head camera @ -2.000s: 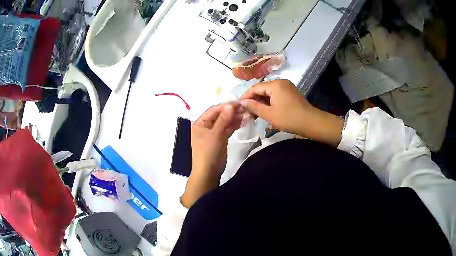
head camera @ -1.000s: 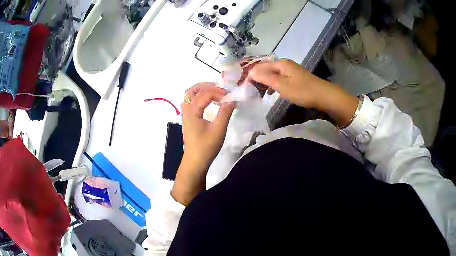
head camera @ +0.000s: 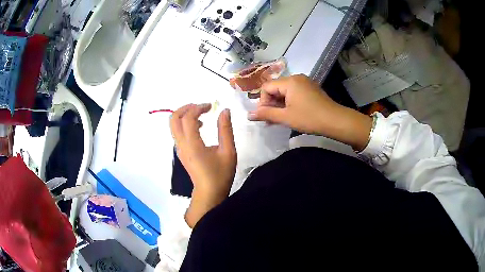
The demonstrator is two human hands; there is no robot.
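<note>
My left hand point(head camera: 205, 146) is over the white table, its thumb and fingers apart with nothing in them. My right hand point(head camera: 298, 106) is to its right, fingers curled, thumb tip over whitish, see-through material point(head camera: 234, 103) that looks like a crumpled wrapper. Whether the fingers pinch it cannot be told. An orange-brown wrapped piece point(head camera: 255, 77) lies just above my right fingers, near the sewing machine point(head camera: 231, 26). A small pale bit point(head camera: 215, 105) shows by my left fingertips. A black phone point(head camera: 181, 172) lies partly hidden behind my left hand.
A screwdriver-like tool point(head camera: 123, 111) and a red cord point(head camera: 160, 111) lie on the table point(head camera: 154, 79). A purple-and-pink packet point(head camera: 106, 210) is beside a blue sticker point(head camera: 125, 204). A red bag point(head camera: 32, 212) hangs at left. Beige cloth point(head camera: 436, 90) is at right.
My hands have moved apart; my left hand has opened and moved left and down. My right hand has come away from the orange-brown piece, which shows more fully.
</note>
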